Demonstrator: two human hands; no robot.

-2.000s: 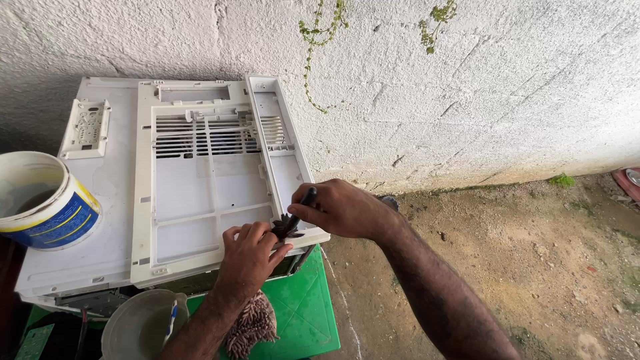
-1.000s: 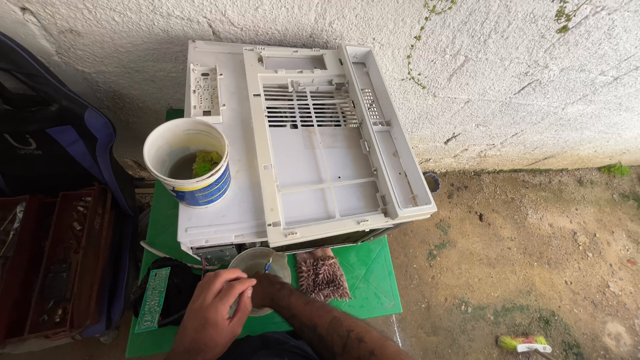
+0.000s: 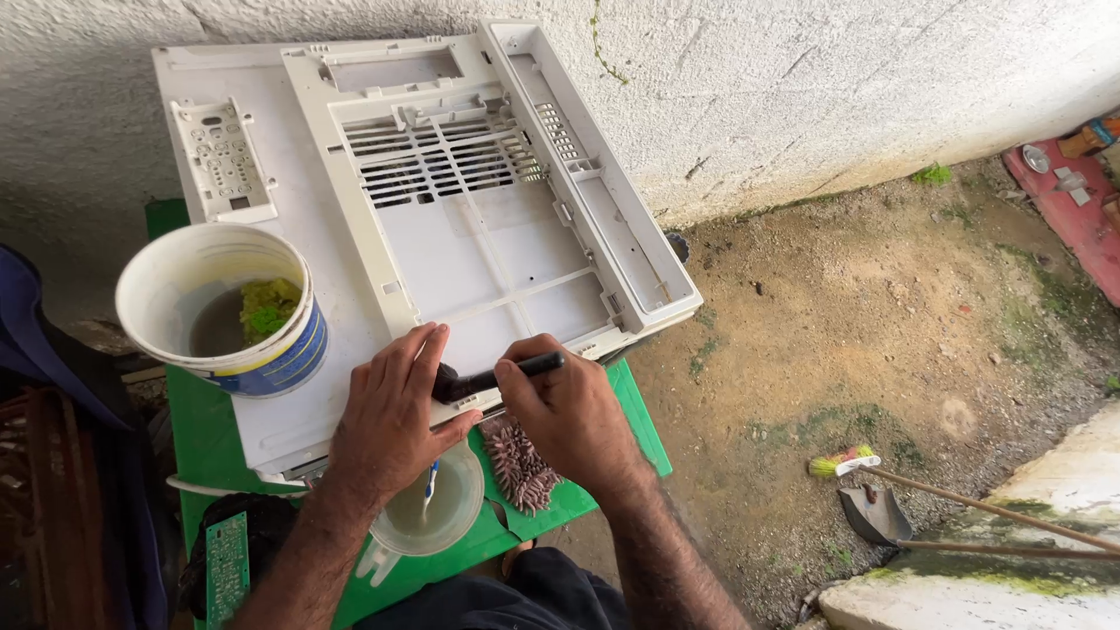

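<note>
My right hand [image 3: 569, 411] grips a black-handled brush [image 3: 490, 376], its dark head against the lower edge of a white plastic frame [image 3: 359, 227] with slots. My left hand [image 3: 394, 402] rests on that edge beside the brush head, fingers extended; whether it pinches the frame is unclear. The frame lies over a white appliance casing [image 3: 297, 306]. Just below my left hand is a plastic container of cloudy water [image 3: 437, 507] with a toothbrush [image 3: 430, 490] in it. A chenille wash mitt [image 3: 525, 468] lies to its right on a green table [image 3: 630, 420].
On the casing's left stand a bucket [image 3: 306, 350] holding murky liquid and a yellow-green sponge [image 3: 267, 306], and a small perforated plastic panel [image 3: 219, 162]. A circuit board [image 3: 227, 560] lies lower left. A rough white wall [image 3: 744, 87] rises behind; a broom [image 3: 989, 503] and dustpan [image 3: 875, 516] are right.
My hands were down by the water container one second ago; they are now at the frame's lower edge, with the brush showing in my right hand. The view has shifted.
</note>
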